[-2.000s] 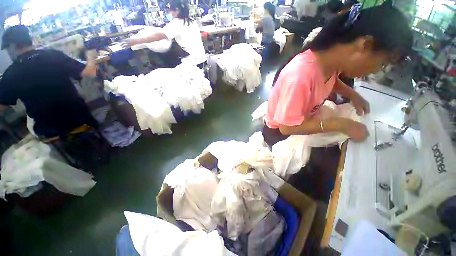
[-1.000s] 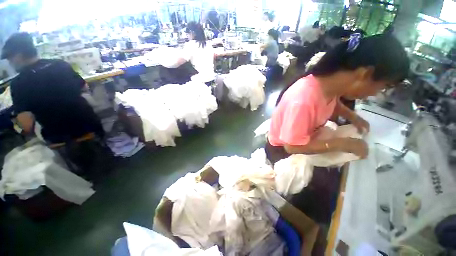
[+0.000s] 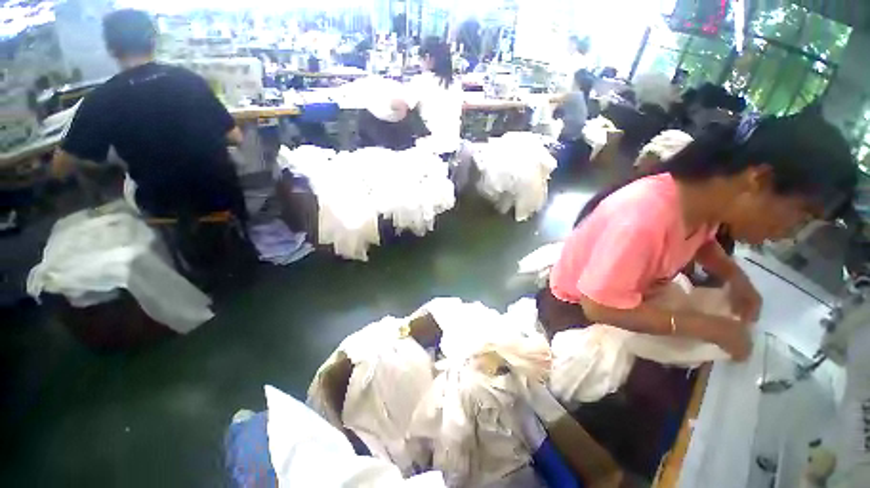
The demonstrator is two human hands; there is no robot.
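Neither of my hands is in the picture. A smooth white cloth (image 3: 315, 443) with a pointed corner lies over my blue-clad leg (image 3: 250, 448) at the bottom edge. Just beyond it a brown carton (image 3: 575, 446) is heaped with cream cloth (image 3: 391, 381) that hangs over its rim. A strip of blue tub (image 3: 553, 467) shows inside the carton's right side, cut off by the lower edge.
A person in a pink top (image 3: 630, 238) sits at right, hands on pale cloth at a sewing table (image 3: 715, 448). A person in black (image 3: 153, 124) sits at left. Heaps of white cloth (image 3: 382, 191) stand beyond the green floor (image 3: 258, 334).
The view has turned left and up, so things sit further right, and less of the carton and the machine shows. The person in black has straightened and faces away. No hand of mine appears.
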